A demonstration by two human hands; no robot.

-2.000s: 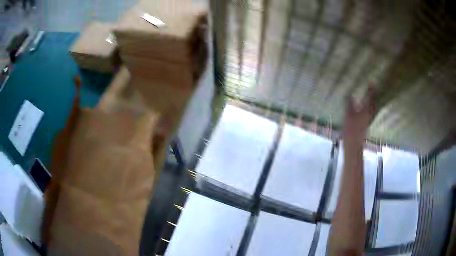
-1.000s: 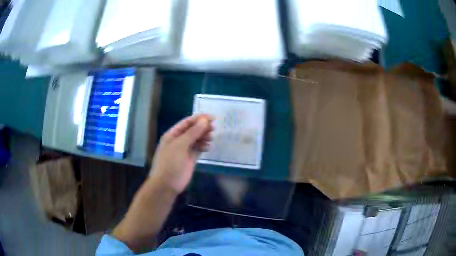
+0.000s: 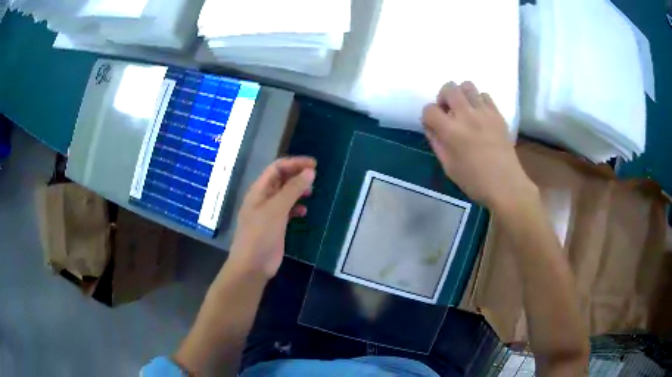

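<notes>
A clear glass sheet, seen by its thin outline, lies over a greyish stained square with a white border and overhangs the bench's near edge. My right hand is at a white sheet pile, fingers bent at its near part; whether it pinches a sheet cannot be told. My left hand is raised left of the glass, thumb and fingers close together, with nothing visible in it. Blue cell strings with white side strips lie on a pale grey-green board at the left.
More white piles line the far side, with another at the right. Crumpled brown paper lies right. A wire rack is at the lower right. A cardboard box with brown paper stands below left.
The view has turned from the rack to the bench. My right hand, out of the picture one second ago, is now at the white pile. My left hand has moved off the bordered square to its left.
</notes>
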